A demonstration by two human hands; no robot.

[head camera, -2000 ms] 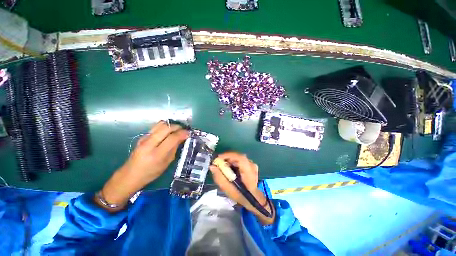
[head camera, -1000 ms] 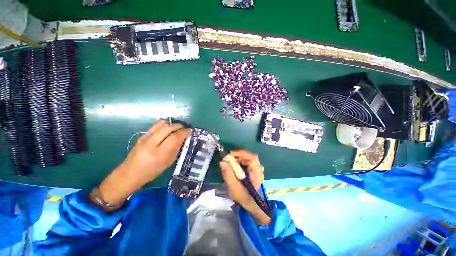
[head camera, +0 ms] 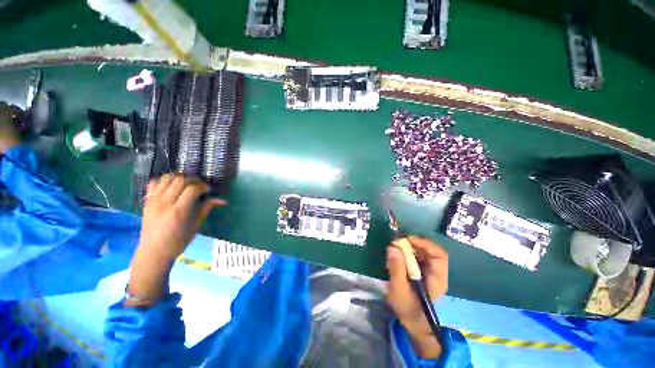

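My left hand (head camera: pixel 171 215) is at the near end of the black ribbed component strips (head camera: pixel 192 129), fingers bent over them; whether it grips one cannot be told. My right hand (head camera: pixel 418 277) holds the soldering iron (head camera: pixel 406 257) by its cream handle, tip pointing up and away above the bench. A phone assembly (head camera: pixel 324 218) lies flat on the green bench between my hands, touched by neither. A second phone assembly (head camera: pixel 499 230) lies right of the iron, below the heap of small purple-pink components (head camera: pixel 439 154). Solder wire cannot be made out in my hands.
Another phone assembly (head camera: pixel 333 88) rests on the pale edge strip (head camera: pixel 460 96). More assemblies lie on the conveyor. The fume extractor fan (head camera: pixel 585 205), whitish pot (head camera: pixel 600 253) and tan square base (head camera: pixel 619 291) are at the right. A wrapped tube (head camera: pixel 161 29) hangs upper left. A neighbouring worker's sleeve is at left.
My left hand has left the phone assembly and moved left to the black strips. The assembly now lies crosswise on the bench. The iron has moved away from it. The view has shifted left.
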